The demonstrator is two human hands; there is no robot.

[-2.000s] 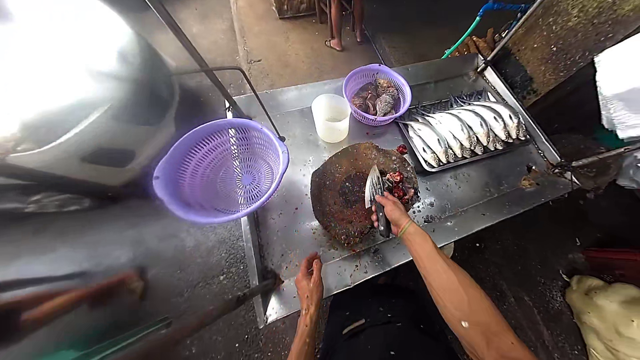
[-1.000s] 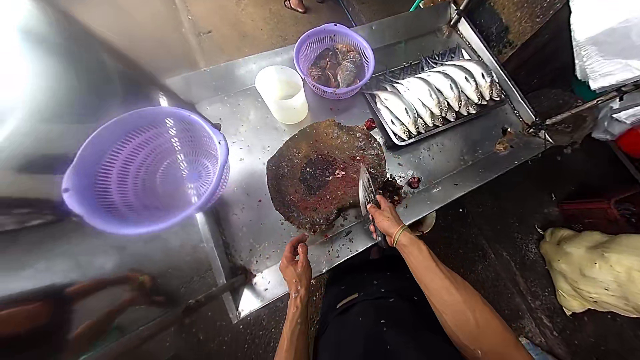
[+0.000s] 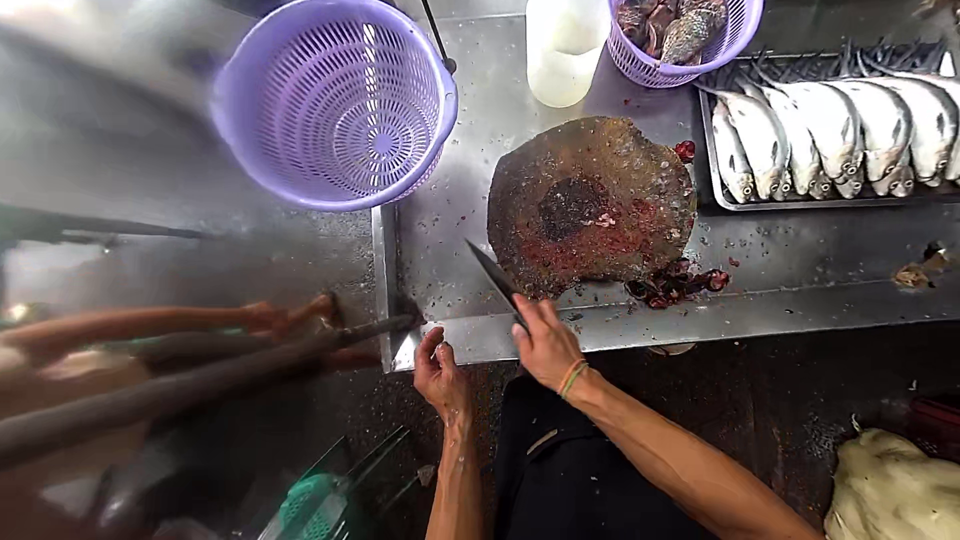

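Observation:
My right hand (image 3: pixel 546 339) grips a knife (image 3: pixel 491 271) by its handle, the blade slanting up and left beside the lower left edge of a round chopping block (image 3: pixel 592 202). My left hand (image 3: pixel 442 371) holds nothing; its fingers are curled loosely apart near the front left corner of the metal table (image 3: pixel 480 334). Blood and scraps mark the block. Dark red fish guts (image 3: pixel 675 286) lie against its lower right edge. Several silver fish (image 3: pixel 825 135) lie side by side on a metal tray (image 3: pixel 720 196) to the right.
A purple basket (image 3: pixel 322 112) overlaps the table's left edge. A white plastic container (image 3: pixel 566 56) and a smaller purple basket of fish pieces (image 3: pixel 660 75) stand behind the block. A pole (image 3: pixel 225 382) and another person's blurred arm (image 3: pixel 165 322) are at left. A pale sack (image 3: pixel 885 484) lies lower right.
The knife has moved off the right part of the block to its lower left side, with my right hand still gripping it. The view has shifted.

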